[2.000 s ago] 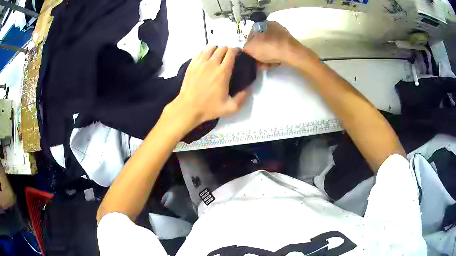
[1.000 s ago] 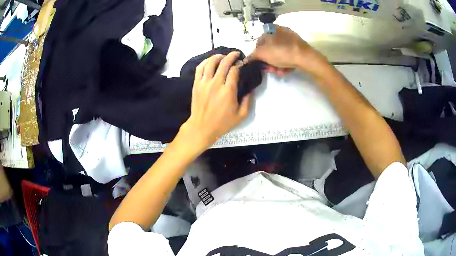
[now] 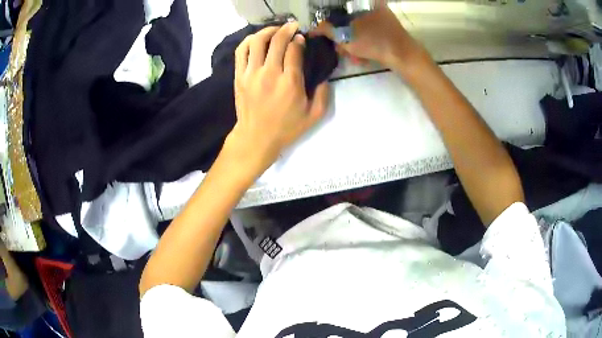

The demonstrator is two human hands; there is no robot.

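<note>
The black and white garment lies over the left part of the machine table. Its black sleeve runs right toward the needle area of the sewing machine. My left hand lies on the sleeve end with fingers bent over the cloth. My right hand pinches the right edge of the sleeve end close to the presser foot area. The fingertips of the right hand are partly hidden. The needle is hard to make out at the top edge.
The ruler-marked table edge runs in front of my body. More black and white garments are heaped at the right. A worn taped board stands at the left. A red basket is low at left, near another person's arm.
Both hands and the sleeve end have moved up to the presser foot area. The view has also shifted, so the machine head sits higher and is more cut off.
</note>
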